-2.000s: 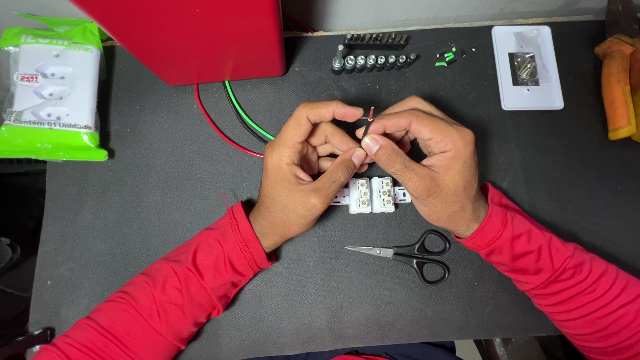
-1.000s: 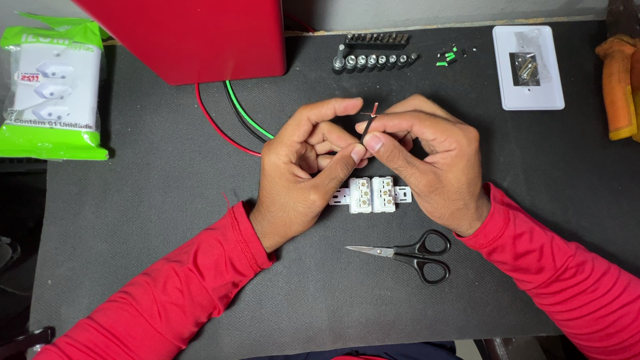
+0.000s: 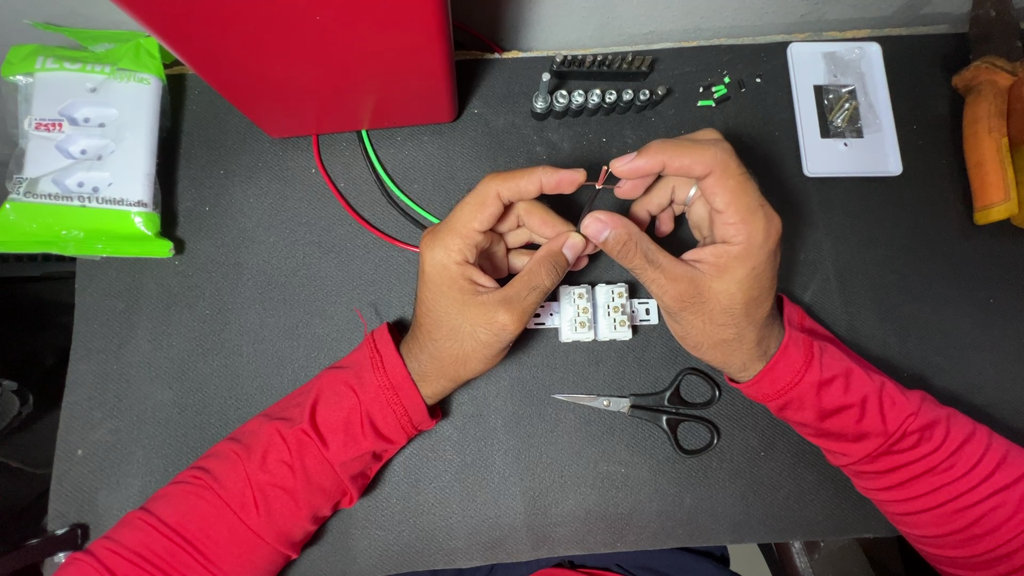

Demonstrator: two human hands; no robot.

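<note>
My left hand (image 3: 496,272) pinches a black insulated wire (image 3: 590,206) between thumb and fingers. Bare copper strands (image 3: 602,178) fan out from its stripped end, some sideways. My right hand (image 3: 696,240) has its thumb on the wire near my left thumb, and its index and middle fingertips are at the strands. Below the hands lie two white socket modules with brass-coloured screws (image 3: 595,312) on a white mounting strap (image 3: 645,311). Small scissors with black handles (image 3: 674,402) lie nearer me, blades slightly apart. Green, black (image 3: 392,180) and red wires run from beneath a red box toward my left hand.
The red box (image 3: 368,64) stands at the back left, beside a packaged socket set (image 3: 88,144). Behind my hands are screwdriver bits (image 3: 604,67), sockets (image 3: 596,100) and insulation scraps (image 3: 718,92). A white wall plate (image 3: 846,156) holding bagged screws and orange-handled pliers (image 3: 988,136) are at right.
The copper strands, closer together in the earlier frames, are now spread apart. My right index finger has lifted and moved to the strand tips. My left hand has stayed nearly in place.
</note>
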